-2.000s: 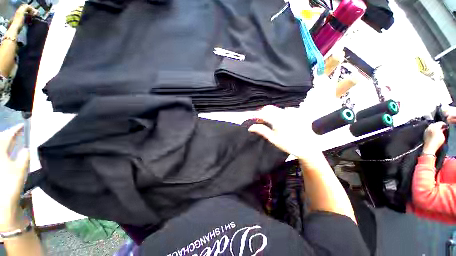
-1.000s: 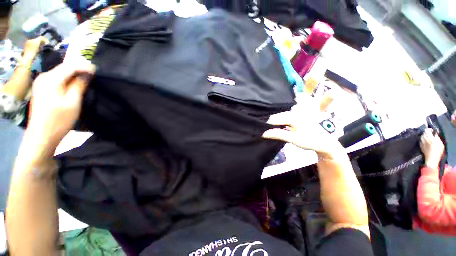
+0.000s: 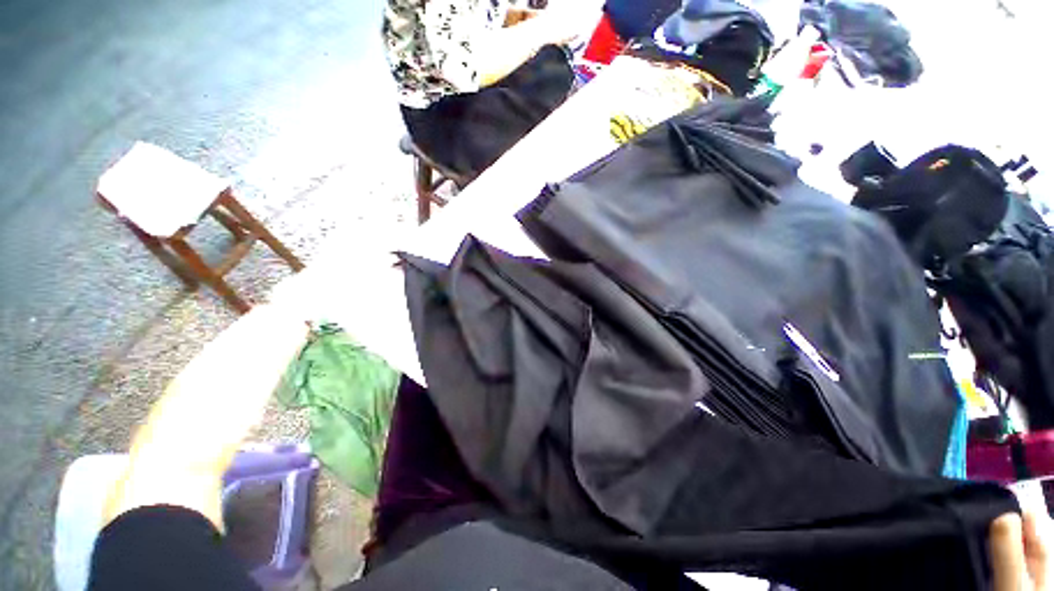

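A black garment (image 3: 543,369) lies bunched over the near table edge and my lap, and stretches as a dark band to the lower right. My right hand (image 3: 1017,548), cut off by the right edge, grips its end there. My left forearm reaches up and left, away from the garment. My left hand (image 3: 341,260) is washed out by glare near the table's left end, and its fingers cannot be made out. The flat stack of black garments (image 3: 798,277) lies beyond, with a small white strip (image 3: 811,352) on it.
A wooden stool (image 3: 185,214) with a pale top stands on the grey floor at left. Green cloth (image 3: 341,398) and a lilac-white plastic stool (image 3: 272,508) are below my left arm. Another person's patterned sleeve (image 3: 433,52) shows at the top. A magenta bottle (image 3: 1008,456) is at right.
The view has swung left, bringing floor and stools in. My left hand has left the cloth and reached out left. My right hand now holds the garment's end at lower right.
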